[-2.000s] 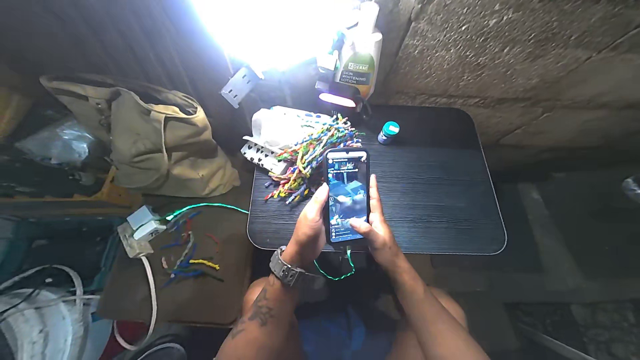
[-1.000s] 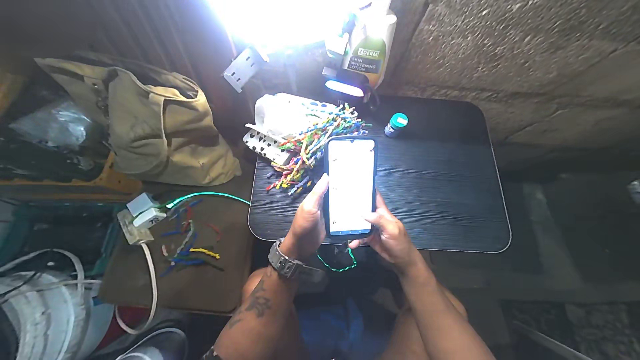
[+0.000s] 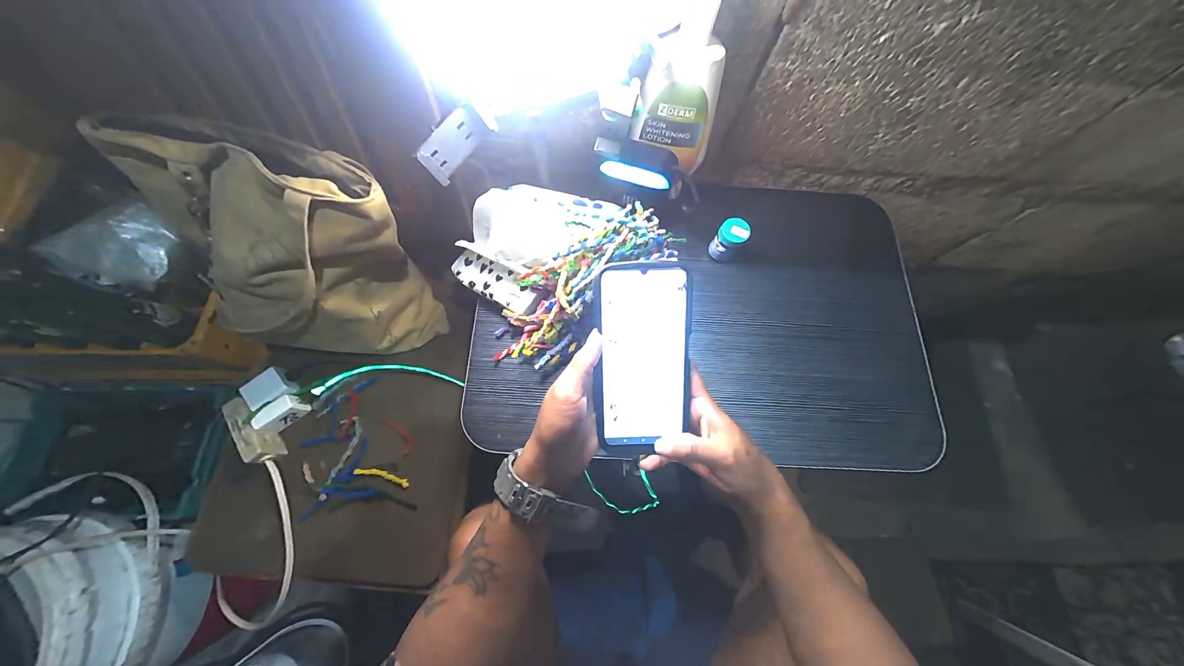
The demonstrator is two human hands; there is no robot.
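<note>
A smartphone with a bright, mostly white screen is upright between my hands, over the near edge of a dark wood-grain table. My left hand grips its left side, the thumb along the edge. Around its lower right corner is my right hand, thumb at the bottom of the screen. A green twisted cable hangs below the phone. Just beyond the phone and to its left lies a pile of multicoloured twisted cords, partly on a white packet with dark hearts.
A small green-capped bottle, a lotion bottle and a lit lamp stand toward the back. At left are a khaki bag, an extension socket with plugs and loose twisted pieces on a brown surface.
The phone screen has gone from a dark picture two seconds ago to mostly white. My right thumb has shifted from over the lower screen to its bottom edge.
</note>
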